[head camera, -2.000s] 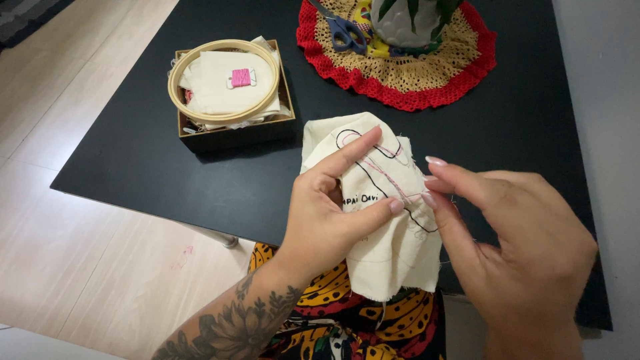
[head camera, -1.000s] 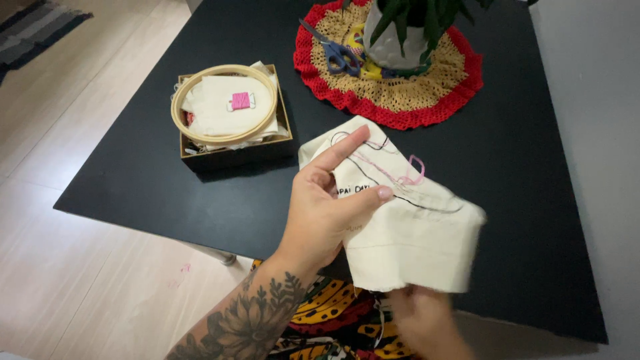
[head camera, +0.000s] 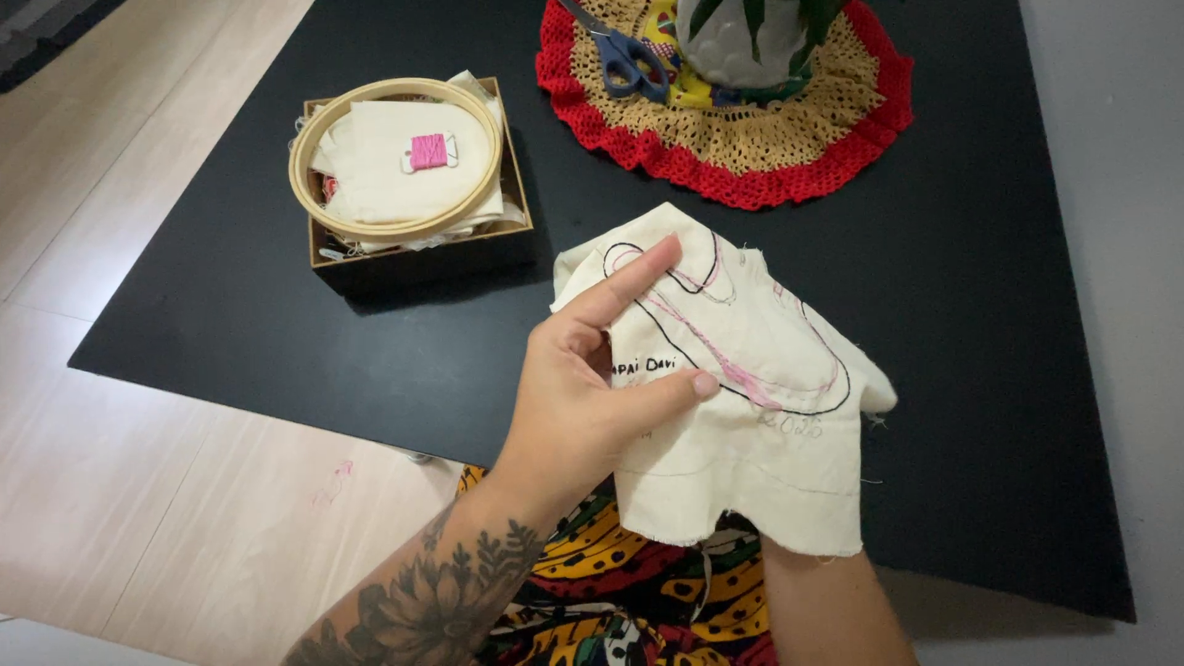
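A cream embroidery cloth (head camera: 786, 462) hangs over my lap, in front of the black table. My left hand (head camera: 601, 370) grips its left side, index finger and thumb lying on the front. The cloth bears a stitched black outline, pink stitching (head camera: 731, 365), pencil lines and some writing. My right hand is hidden behind the cloth; only its forearm shows below the lower edge. Whether it holds a needle cannot be seen.
On the black table (head camera: 444, 370), a box (head camera: 416, 264) of fabric carries a wooden embroidery hoop (head camera: 301, 176) and a pink floss bobbin (head camera: 429, 152). Blue-handled scissors (head camera: 629, 69) and a plant pot (head camera: 740, 42) rest on a red-edged crocheted doily (head camera: 740, 157).
My right hand, in front of the cloth's right side two seconds ago, has gone beneath and behind it. The pink thread loop seen on the front a second ago no longer shows.
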